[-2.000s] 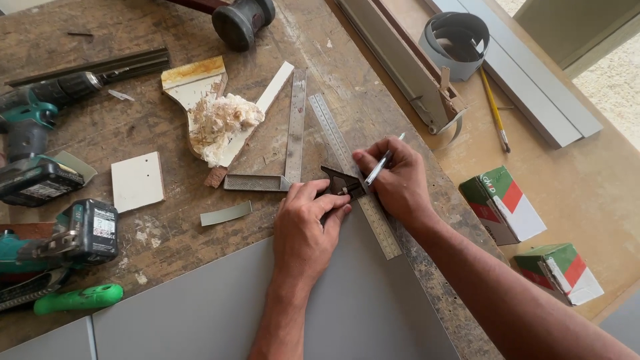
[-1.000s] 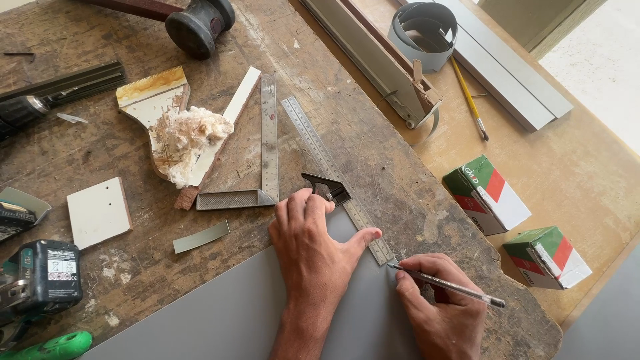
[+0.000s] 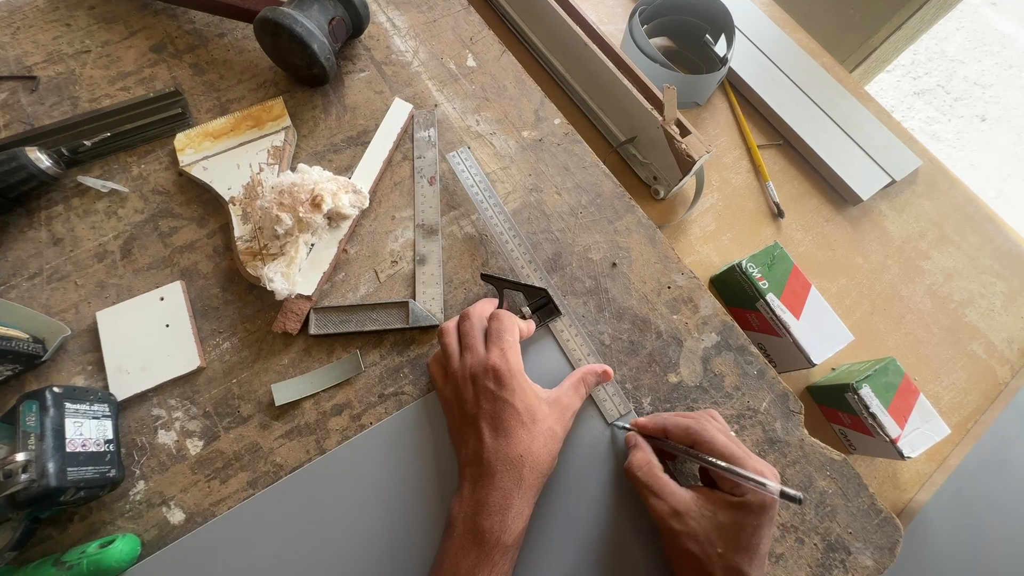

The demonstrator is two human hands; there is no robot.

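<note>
A grey panel (image 3: 336, 488) lies along the near side of the worn wooden workbench. Across its upper edge rests a combination square, its steel rule (image 3: 512, 236) slanting down to the right and its black head (image 3: 536, 302) at the panel's edge. My left hand (image 3: 504, 392) presses on the square, fingers at the head and thumb on the rule. In my right hand (image 3: 708, 488) is a clear-barrelled pen (image 3: 720, 464), its tip at the lower end of the rule on the panel. A try square (image 3: 428, 216) lies flat just beyond my left hand.
Left lie a Makita battery (image 3: 68, 440), a green handle (image 3: 96, 556), a white square board (image 3: 150, 340) and a spreader (image 3: 232, 152) with fibrous wadding (image 3: 300, 216). A mallet head (image 3: 308, 40) is at the top. Two cartons (image 3: 780, 308), a brush (image 3: 752, 148) and an edging roll (image 3: 680, 48) lie right.
My right hand with the pen has moved from the square's head down to the rule's lower end. My left thumb has spread onto the rule. The view has shifted slightly.
</note>
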